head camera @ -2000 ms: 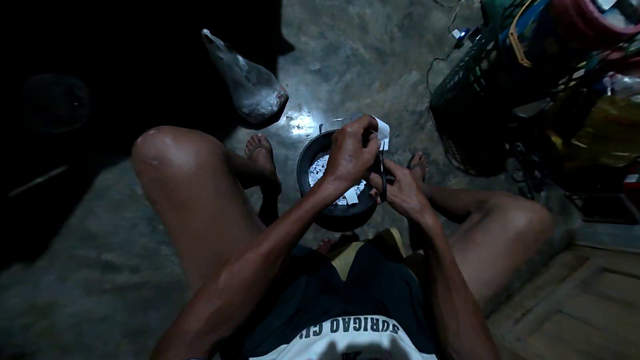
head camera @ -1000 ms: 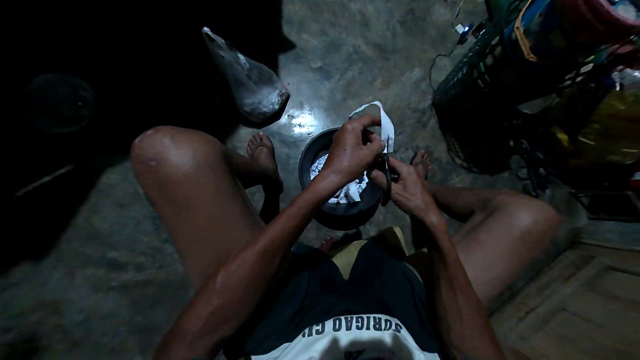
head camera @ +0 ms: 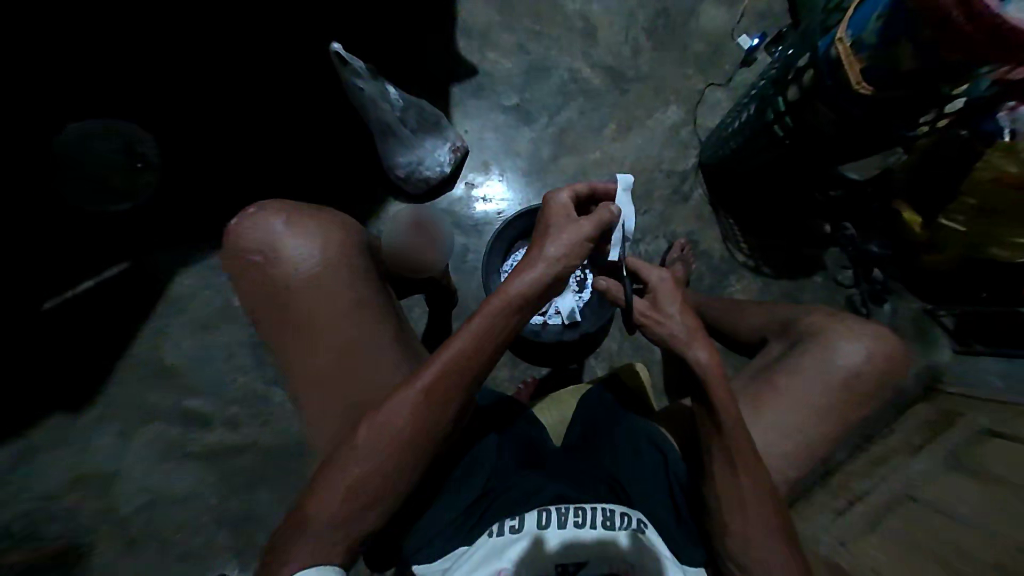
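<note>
Between my fingertips, my left hand [head camera: 570,224] holds a narrow white strip [head camera: 625,210], perhaps paper or cloth, upright over the right rim of a dark round pot [head camera: 552,348]. My right hand [head camera: 656,304] grips dark-handled scissors [head camera: 627,300], their blades up against the strip's lower part. Small white cut pieces [head camera: 570,302] lie in the pot below my left forearm, with a larger flat piece among them. The pot stands on the floor between my feet, partly hidden by my left hand and forearm.
A tied clear plastic bag [head camera: 408,140] with pale contents lies on the concrete floor beyond my left foot. A dark green plastic basket [head camera: 752,136] full of things stands at upper right, a thin cable [head camera: 704,104] beside it. A wooden panel [head camera: 920,480] is at lower right.
The white strip curved in a loop above my left hand one second ago; now it hangs nearly straight between my hands. My left hand has stayed over the pot, and the scissors have stayed in my right.
</note>
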